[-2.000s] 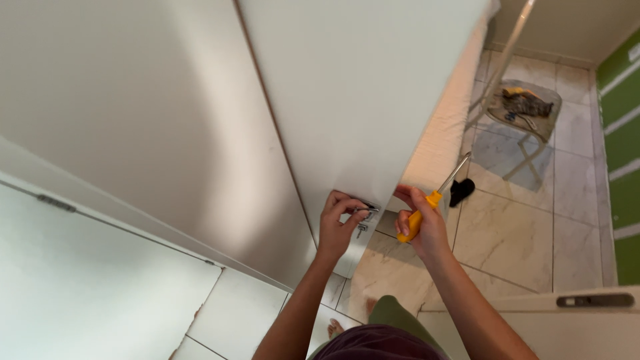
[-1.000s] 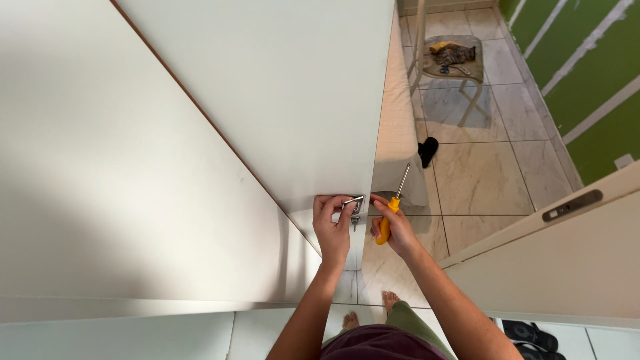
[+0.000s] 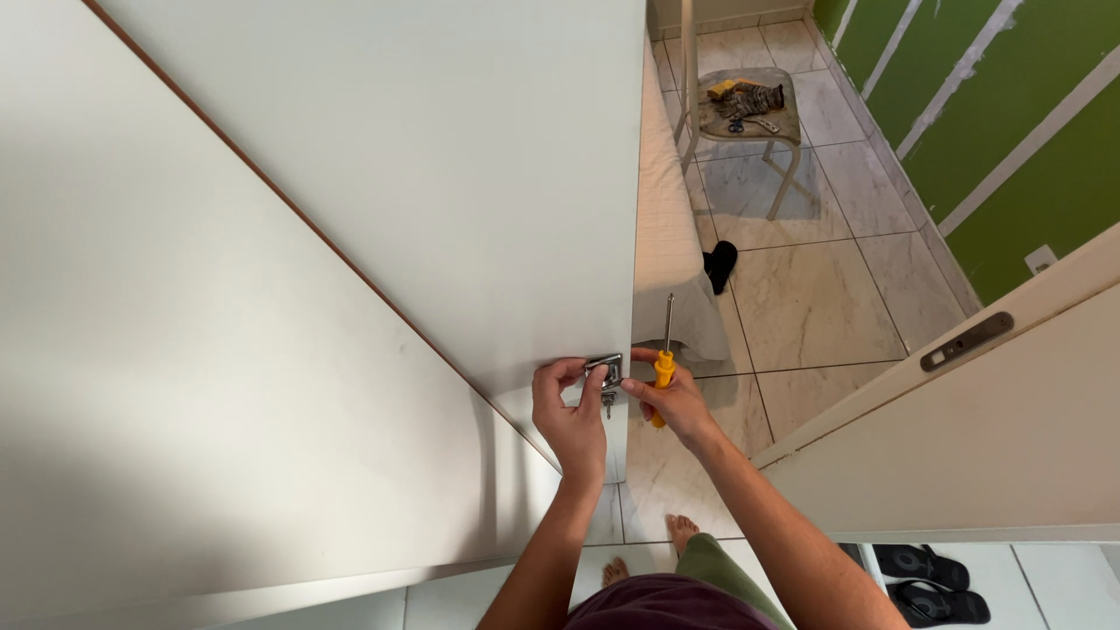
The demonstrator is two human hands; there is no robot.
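Observation:
A white wardrobe door point(image 3: 437, 157) stands open, with a chrome handle plate point(image 3: 615, 371) near its free edge. Thumb and fingers of my left hand point(image 3: 570, 411) pinch this metal piece. Just below it a small lock with a key point(image 3: 608, 402) sticks out. My right hand point(image 3: 674, 398) holds a screwdriver point(image 3: 664, 369) with a yellow grip, its shaft pointing up and away, off the door. The right thumb and index finger reach to the door's edge beside the handle; whether they touch it is hard to tell.
A chair point(image 3: 748, 105) at the back bears gloves and small tools. Left of it is a bed with a pale cover point(image 3: 667, 219), a black slipper point(image 3: 721, 266) beside it. A door edge with a strike plate point(image 3: 967, 341) lies right, flip-flops point(image 3: 932, 586) below. The wall point(image 3: 1006, 122) is green.
The view has swung to the right. My left hand stays at the handle, and my right hand still holds the screwdriver beside the door's edge, its shaft now more upright in view.

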